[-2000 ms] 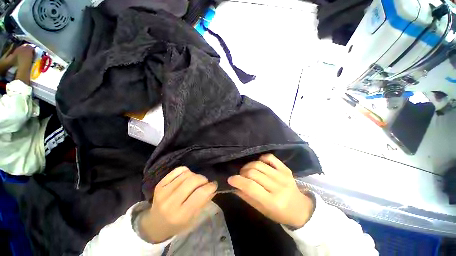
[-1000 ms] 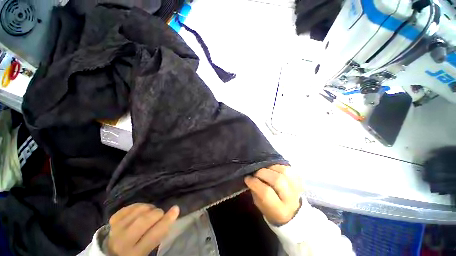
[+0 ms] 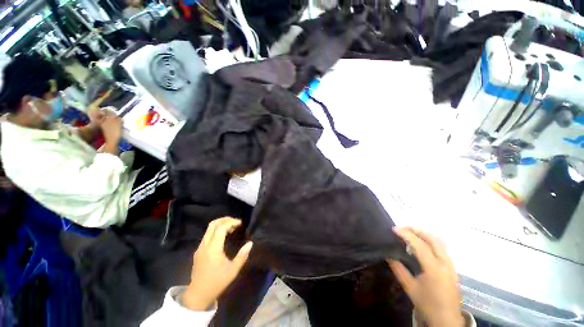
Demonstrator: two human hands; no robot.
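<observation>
A large black-grey garment (image 3: 314, 198) lies over the table's front edge and hangs toward the lap, its pale stitched edge facing me. My left hand (image 3: 219, 260) is at the garment's lower left, thumb and fingers apart, with nothing seen between them. My right hand (image 3: 428, 271) grips the garment's right corner between thumb and fingers.
The white sewing machine (image 3: 512, 96) stands at the right on the white table (image 3: 384, 121). A black phone (image 3: 554, 198) and an orange-yellow tool (image 3: 504, 190) lie beside it. A dark ribbon (image 3: 334, 121) lies behind the garment. A seated person (image 3: 64, 169) works at the left.
The view has tilted up, showing more of the workshop and the person at the left. My left hand has let go of the cloth edge. My right hand stays at the right corner.
</observation>
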